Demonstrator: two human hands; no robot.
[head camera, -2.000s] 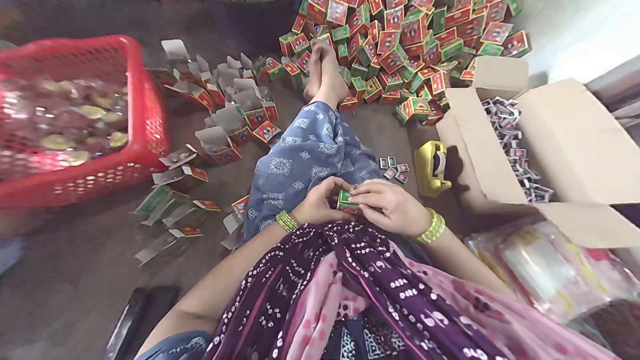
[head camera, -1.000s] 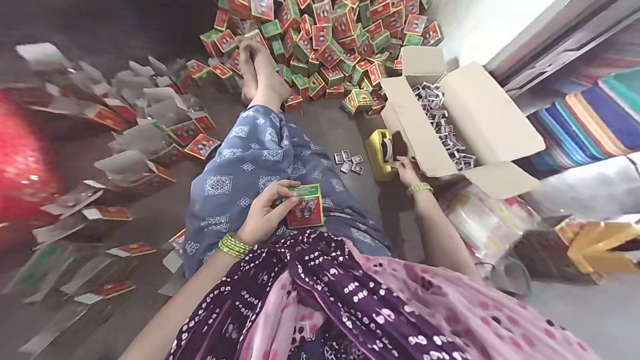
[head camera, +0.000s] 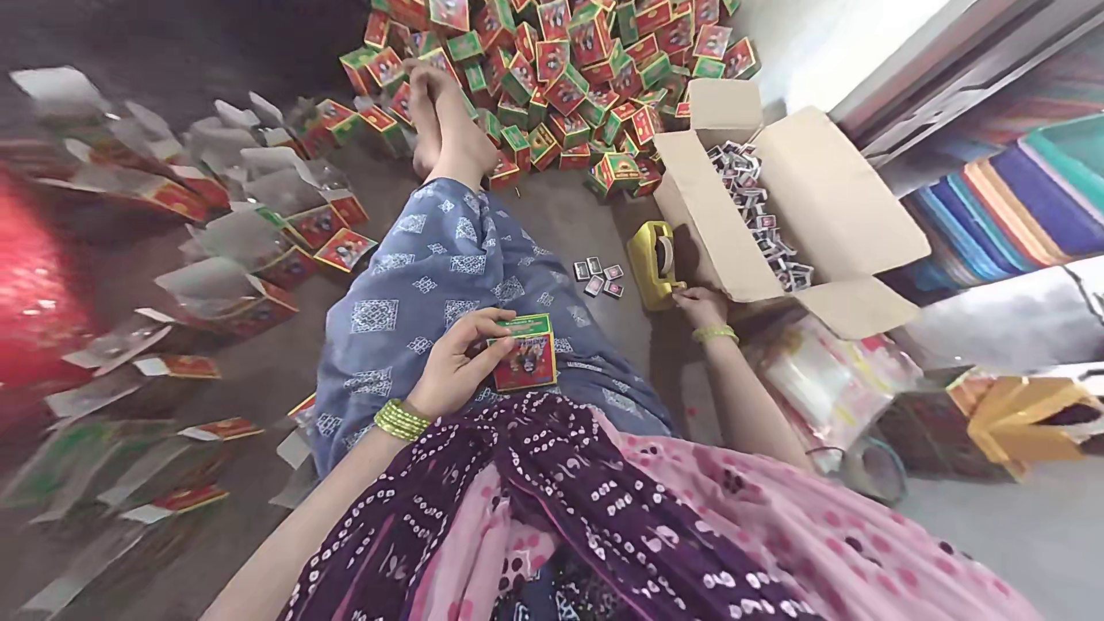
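My left hand (head camera: 467, 358) holds a small red and green printed cardboard box (head camera: 528, 354) on my lap, thumb and fingers at its left side. My right hand (head camera: 700, 308) is out to the right, its fingertips at the front end of a yellow tape dispenser (head camera: 652, 266) on the floor; whether they pinch a piece of tape cannot be seen. Several small flat matchbox-like pieces (head camera: 598, 276) lie on the floor between my leg and the dispenser.
Closed printed boxes (head camera: 569, 78) are heaped beyond my feet. Open-flapped boxes (head camera: 250, 233) stand at the left, near a blurred red basket (head camera: 34, 285). At the right are an open carton (head camera: 841, 198) of small pieces, plastic packets (head camera: 828, 371) and folded cloths (head camera: 1000, 207).
Two seconds ago both hands were on the small box in my lap. My right hand has since moved right to the tape dispenser, while my left hand has kept the box. The view has shifted right.
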